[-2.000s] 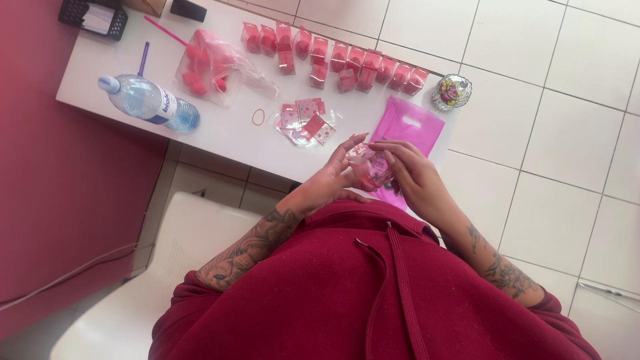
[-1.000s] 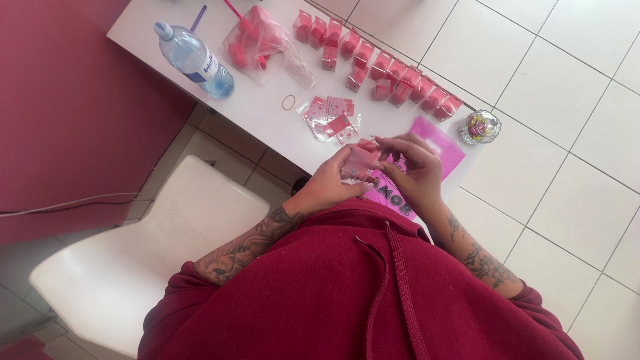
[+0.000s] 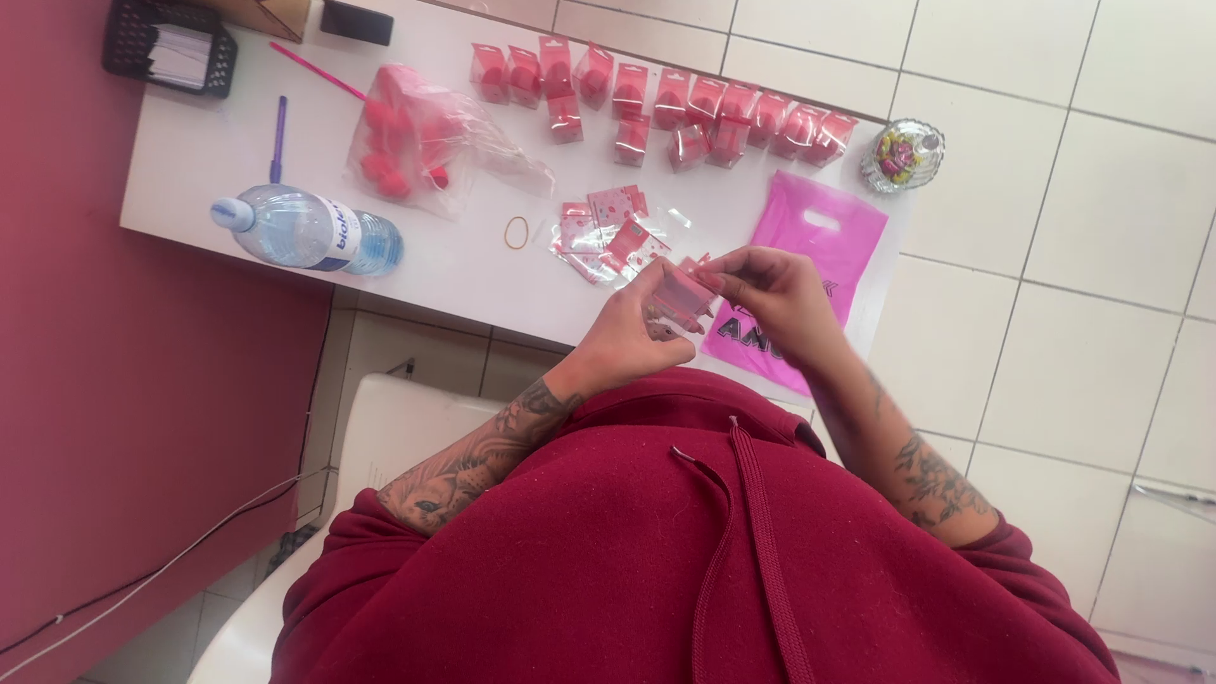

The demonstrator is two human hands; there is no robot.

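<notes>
My left hand [image 3: 632, 332] holds a small clear-and-pink plastic box [image 3: 682, 296] over the table's near edge. The fingertips of my right hand [image 3: 771, 293] pinch the box's upper right end. Just beyond my hands lie flat printed packaging pieces [image 3: 608, 228] in clear plastic. Several filled pink boxes [image 3: 673, 100] stand in uneven rows along the far edge. A clear bag [image 3: 408, 142] with red-pink sponge-like pieces lies further left. Under and beside my right hand is a pink plastic bag [image 3: 826, 228] bearing writing.
A water bottle [image 3: 309, 231] lies near the left front edge, with a purple pen [image 3: 279, 141] beyond it. A rubber band [image 3: 516, 233] lies mid-table. A black basket [image 3: 171, 47] and a dark block [image 3: 356, 23] are back left. A glass candy dish [image 3: 902, 157] sits at the right corner.
The small box stays between my hands while my fingers have shifted on it. The view has swung noticeably between frames.
</notes>
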